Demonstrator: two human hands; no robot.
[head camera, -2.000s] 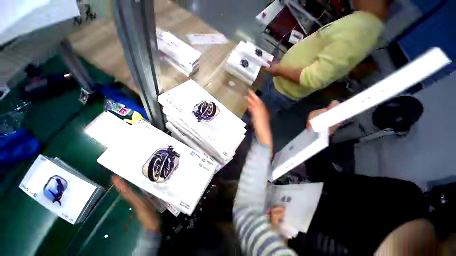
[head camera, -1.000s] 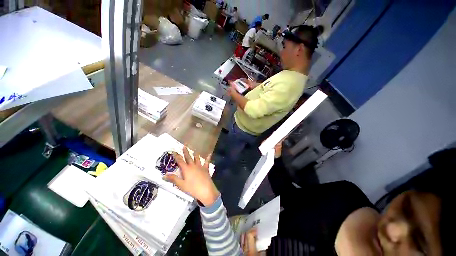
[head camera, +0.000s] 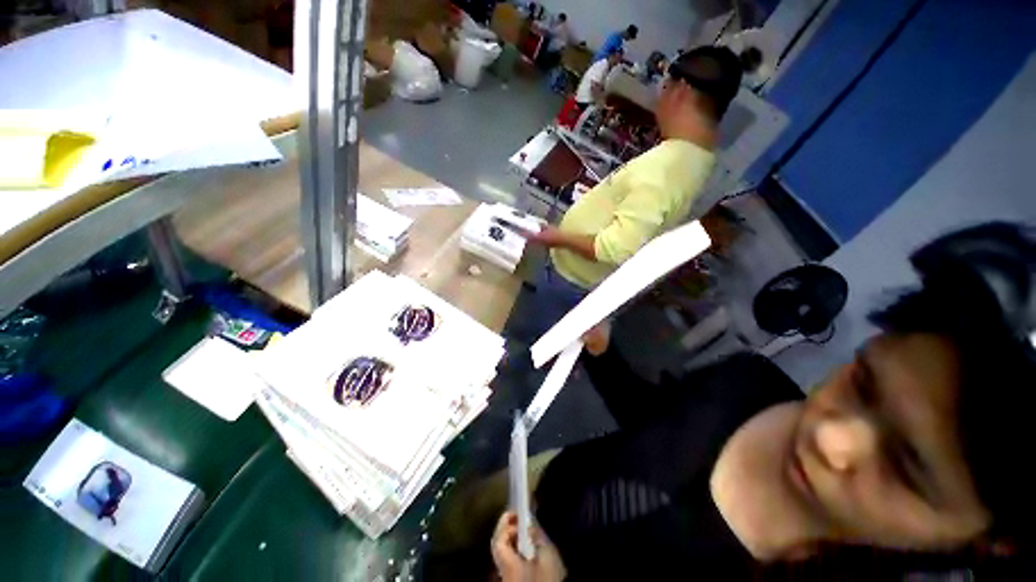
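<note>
Neither of my hands is in view. In front of me, large flat white retail boxes (head camera: 329, 322) are piled up, with two dark round watch pictures showing on top. Their lower layers are uneven and stick out towards the front. A stack of smaller white boxes (head camera: 63, 472) with a blue-dark watch picture lies at lower left on the green bench (head camera: 244, 529). A flat white piece (head camera: 210, 375) lies between the two piles.
A metal post (head camera: 329, 148) stands behind the pile; a shelf with white sheets (head camera: 193, 85) is upper left. A wooden table (head camera: 244, 233) holds more boxes (head camera: 491, 241). A black-clothed person (head camera: 670, 466) close on the right holds white pieces (head camera: 625, 290). Another wears yellow (head camera: 653, 199).
My striped-sleeved arm, whose hand lay on the large boxes, has left the picture. The view has shifted, and the person in black appears nearer, with the face more fully in view.
</note>
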